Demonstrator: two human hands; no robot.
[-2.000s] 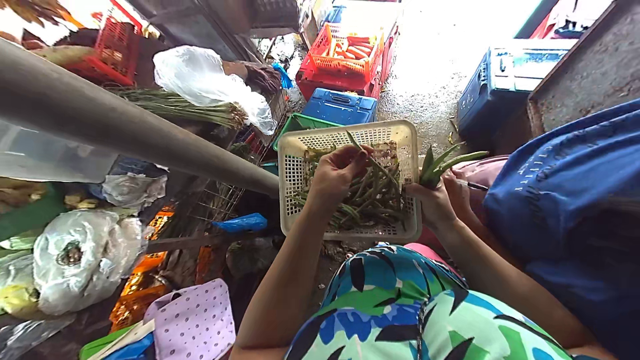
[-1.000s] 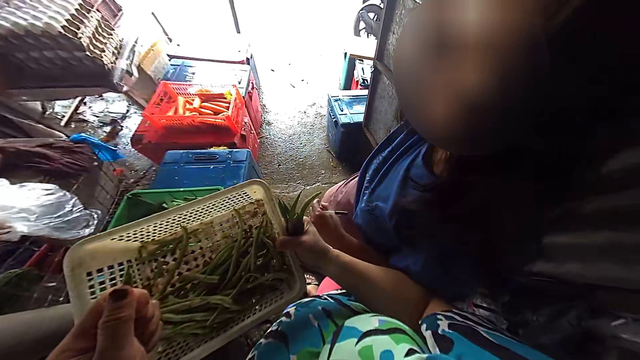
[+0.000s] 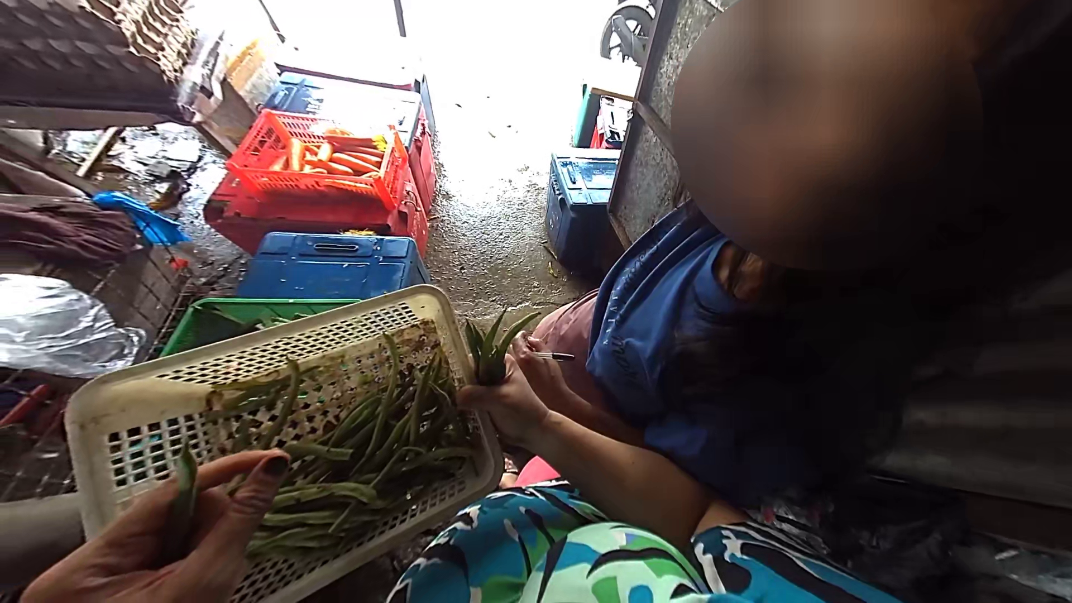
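Note:
A cream plastic basket [image 3: 155, 377] with perforated walls lies tilted in front of me, holding a loose heap of green bean pods [image 3: 368, 452]. At its lower left corner my left hand [image 3: 167, 528] is closed round a green pod [image 3: 184, 486], which stands up between the fingers. My right hand [image 3: 511, 402], at the basket's right rim, grips a small bunch of green pods [image 3: 490, 347] with their tips pointing up.
Close on my right sits a person in a blue shirt [image 3: 662, 310], a pen [image 3: 554, 356] in hand. Beyond the basket stand a green crate [image 3: 201, 322], a blue box [image 3: 331, 264] and a red crate of carrots [image 3: 314, 188]. Another blue box [image 3: 582, 197] stands farther right. Plastic wrap [image 3: 67, 327] lies left.
The view has swung strongly to the right. My left hand was over the beans in the middle of the basket two seconds ago; it is now at the near left corner. My right hand still holds its bunch.

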